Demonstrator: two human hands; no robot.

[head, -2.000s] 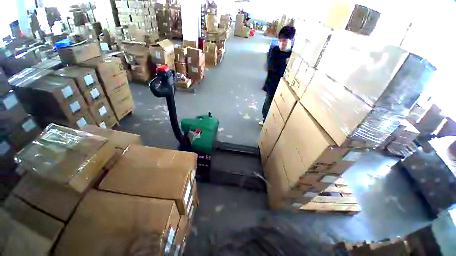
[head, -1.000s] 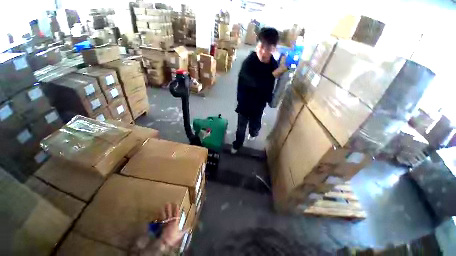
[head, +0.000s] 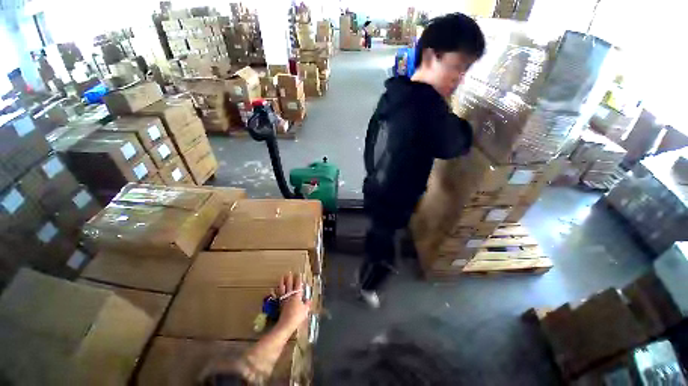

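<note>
My left hand (head: 293,300) lies on the right edge of a brown carton (head: 238,290) in the near stack, fingers extended and spread. A small blue and yellow object (head: 269,307) is beside the hand, and a pale thin band or cord crosses the hand. The object is too blurred to name. A carton wrapped in clear film (head: 151,215) sits on top of the stack's far left part. My right hand is not in view.
A person in black (head: 400,151) stands right of centre against a tall wrapped carton stack (head: 483,181) on a wooden pallet (head: 513,252). A green pallet truck (head: 317,181) stands behind the near stack. More carton stacks (head: 128,151) are at left; loose cartons (head: 596,324) lie lower right.
My left hand came into view and moved right and up along the carton. The person walked nearer and turned toward the tall stack. The tall stack's upper cartons look shifted.
</note>
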